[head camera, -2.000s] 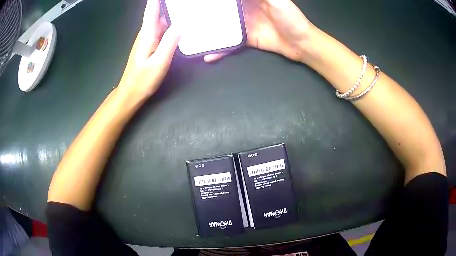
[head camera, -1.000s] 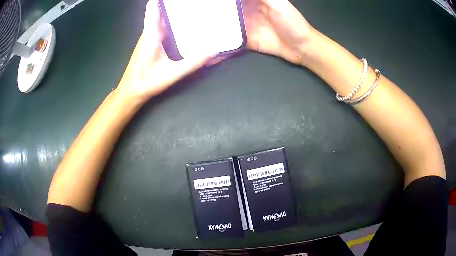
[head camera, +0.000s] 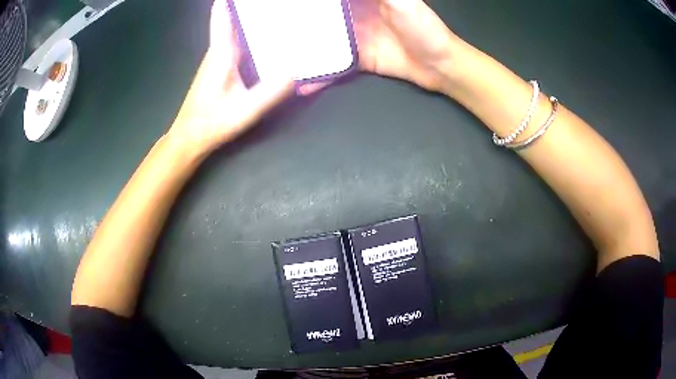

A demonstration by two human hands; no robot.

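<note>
A personal smartphone (head camera: 296, 37) with a purple rim and a glaring white screen is at the top edge, its upper end cut off. My left hand (head camera: 222, 89) holds its left side, thumb over the lower left part of the screen. My right hand (head camera: 404, 44) holds its right side; some fingertips show below the phone. Both hands are partly cut off by the top edge. Two black battery packs, a left one (head camera: 315, 296) and a right one (head camera: 393, 277), lie side by side near the bench's front edge, with white print and pale label strips.
The dark green bench top (head camera: 244, 200) curves across the view. A desk fan's grille (head camera: 9, 44) and its round white base (head camera: 50, 92) stand at the far left, with small items on the base. A pale metal rail (head camera: 63, 33) runs at the upper left.
My left thumb has moved from the phone's left side to across its lower edge since the first frame. The phone sits slightly further left. The battery packs lie as before.
</note>
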